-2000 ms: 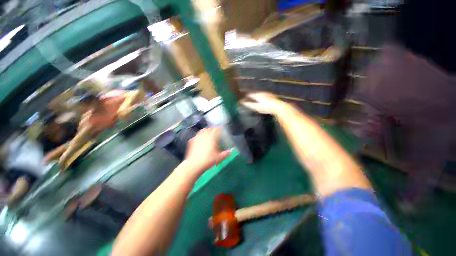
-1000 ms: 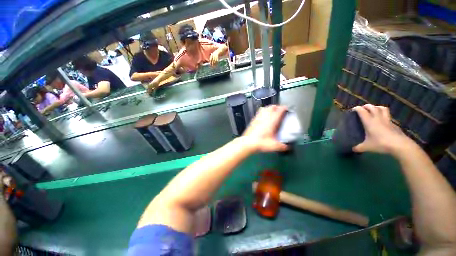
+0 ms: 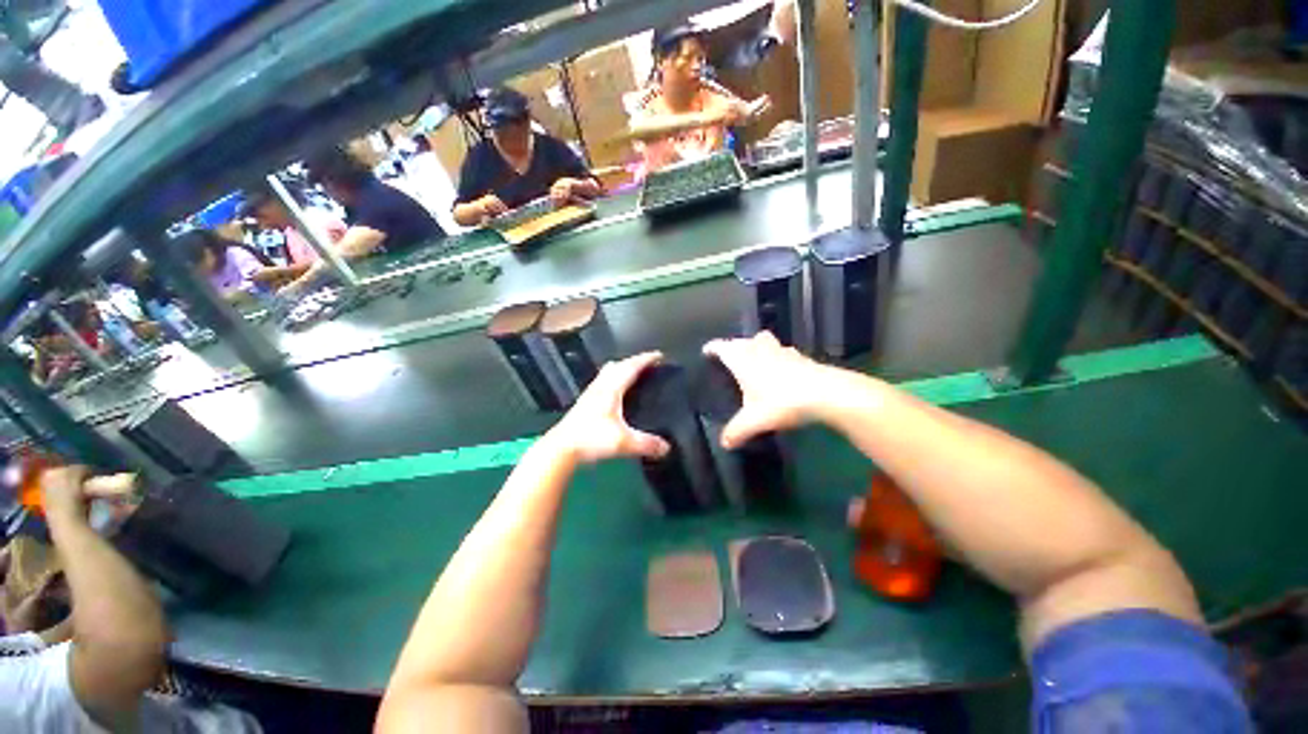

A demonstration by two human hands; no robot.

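Two dark speaker cabinets, the left one [image 3: 677, 466] and the right one [image 3: 760, 466], stand upright side by side on the green workbench. Their tops are black. My left hand [image 3: 614, 416] grips the left cabinet near its top. My right hand [image 3: 757, 387] grips the right cabinet near its top. Two loose end caps lie nearer me: one brown face up [image 3: 686, 594], one dark underside up [image 3: 783, 585]. The mallet's orange-red head [image 3: 895, 539] lies at their right, its handle hidden by my right forearm.
Brown-topped speakers [image 3: 552, 351] and black-topped cabinets [image 3: 812, 294] stand on the conveyor belt [image 3: 416, 409]. At left, a neighbour's hand holds a mallet [image 3: 32, 482] beside dark cabinets [image 3: 215, 534]. A green post [image 3: 1097, 215] and stacked cabinets [image 3: 1205, 265] are at right. Several people sit across the line.
Both hands have brought the two cabinets together in front of me; a second ago they were apart, farther right. The view has shifted, and the loose end caps now show fully.
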